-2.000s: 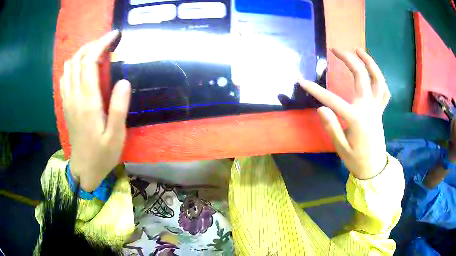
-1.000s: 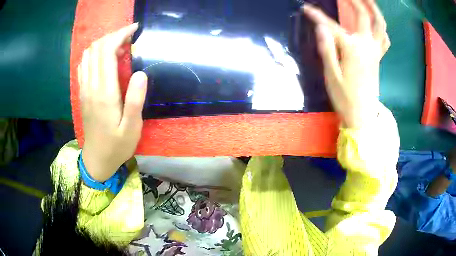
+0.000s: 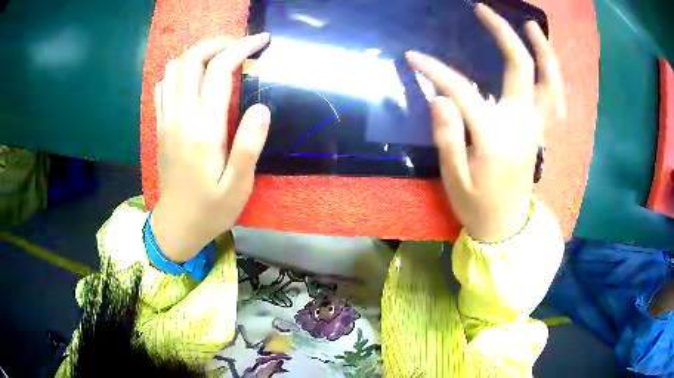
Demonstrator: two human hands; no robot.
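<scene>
A black-edged tablet (image 3: 347, 136) lies on an orange-red foam carrier (image 3: 340, 207). Its screen is mostly dark, with strong white glare and thin blue lines near the bottom. My left hand (image 3: 203, 140) rests at the tablet's left edge, thumb and index finger on the rim, the other fingers over the foam. My right hand (image 3: 491, 136) is over the right part of the screen, fingers spread, with the index fingertip at the screen; whether it presses is not clear. A small yellowish tab (image 3: 249, 67) shows at the tablet's left edge.
The carrier lies on a shiny green surface (image 3: 70, 81). Another orange-red carrier (image 3: 663, 148) is cut off at the right edge. A person's blue sleeve (image 3: 621, 303) shows at lower right. Dark floor with a yellow line (image 3: 44, 255) is below left.
The tablet and carrier appear further right in view. The lit windows seen at first are gone, and a slanted blue line now shows. My right hand has moved inward over the screen.
</scene>
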